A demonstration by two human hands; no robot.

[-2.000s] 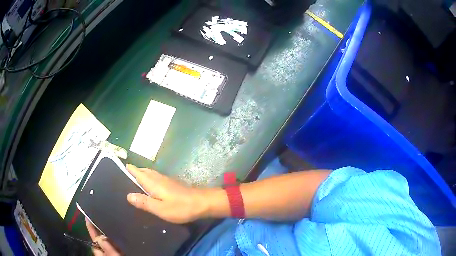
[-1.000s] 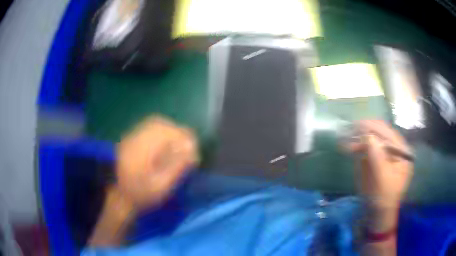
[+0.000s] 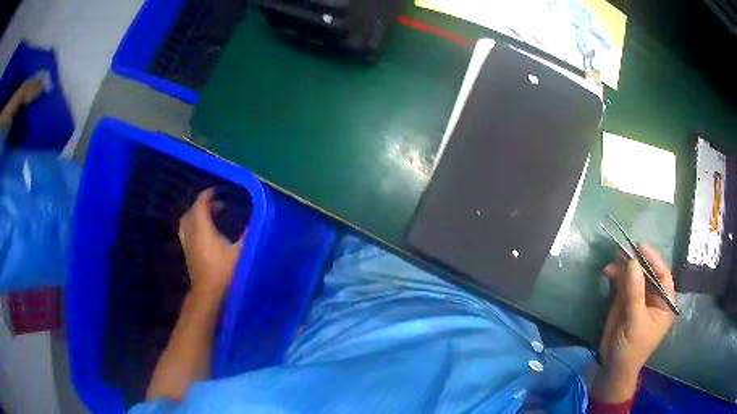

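Observation:
My right hand [image 3: 634,303] holds slim tweezers [image 3: 644,263], their tips apart and pointing up and left over the green surface. My left hand [image 3: 208,242] is inside a blue plastic bin [image 3: 260,234] at the left, fingers curled over its dark slotted insert [image 3: 149,267]; whether it holds anything cannot be told. A black foam pad [image 3: 505,170] lies on the green surface in front of me, with small white specks on it. A white liner sheet [image 3: 461,101] shows from under its edges.
A yellow-edged sheet [image 3: 525,24] lies beyond the pad. A cream rectangle [image 3: 638,167] and a white unit with an orange strip [image 3: 709,210] are at the right. A black stack [image 3: 335,24] stands at the back. Another person's hand [image 3: 31,89] shows far left.
The view has swung left. My hands have left the foam pad, which now lies on the surface. My left hand has moved into the blue bin; my right hand holds tweezers off to the right.

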